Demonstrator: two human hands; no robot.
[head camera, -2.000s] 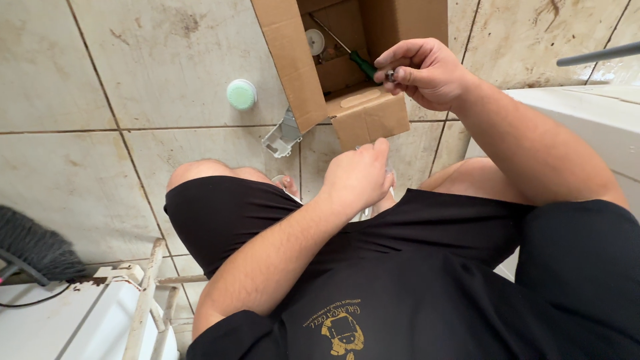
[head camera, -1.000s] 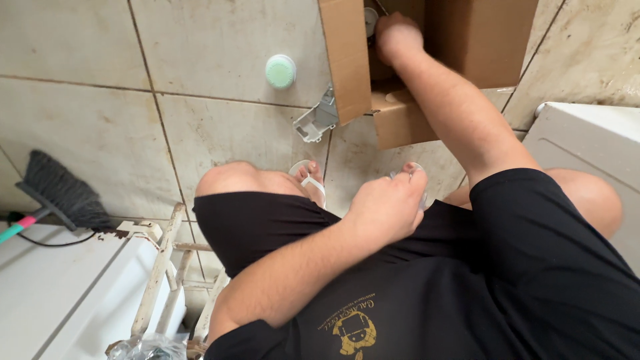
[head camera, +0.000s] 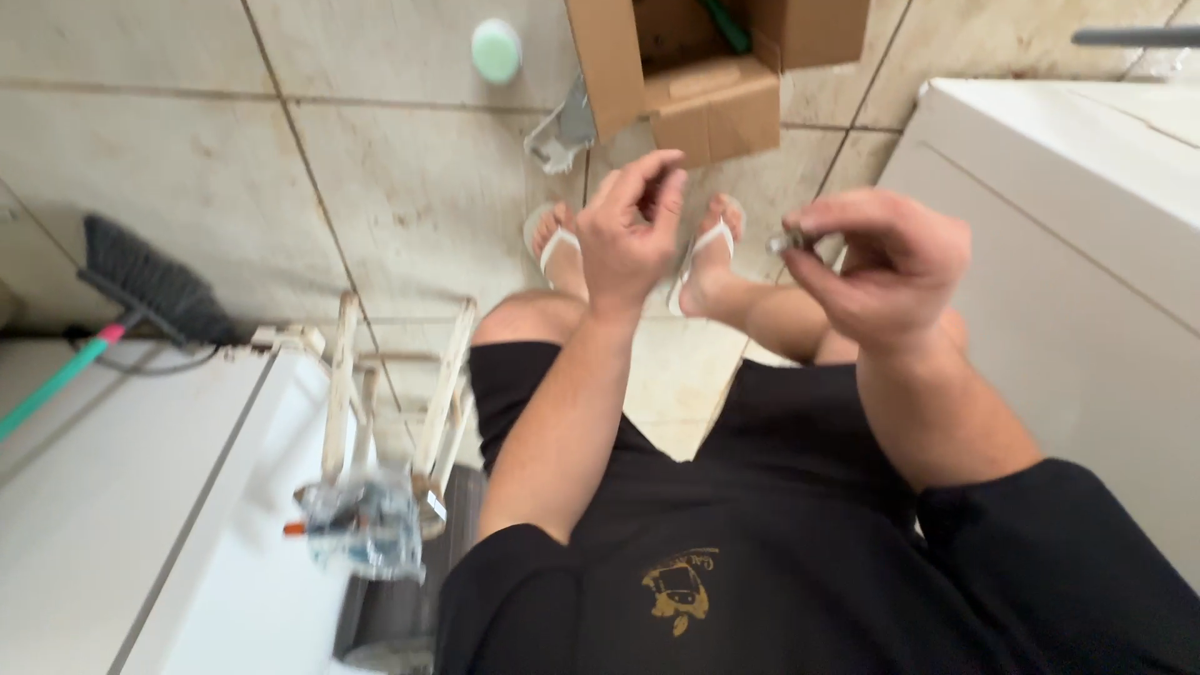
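Observation:
Between thumb and fingertips, my right hand (head camera: 881, 258) pinches a small metal part (head camera: 790, 241), blurred, at the right of centre. My left hand (head camera: 633, 225) is raised over my feet with thumb and forefinger curled close to each other; whether something small lies between them I cannot tell. Beyond both hands, a cardboard box (head camera: 717, 117) stands with its flaps folded out, and a green screwdriver handle (head camera: 727, 26) lies inside it. A grey and white metal bracket (head camera: 562, 131) rests on the floor against the box's left flap.
A round tub with a pale green top (head camera: 496, 52) stands on the tiles. At left are a broom (head camera: 150, 281), a white appliance (head camera: 103, 469) and a worn stool frame (head camera: 441, 394) with a clear plastic bag (head camera: 366, 525). Another white appliance panel (head camera: 1050, 244) borders the right.
My right hand has come out of the box and back towards me, holding the small metal part. My left hand has lifted away from my lap. The view has shifted.

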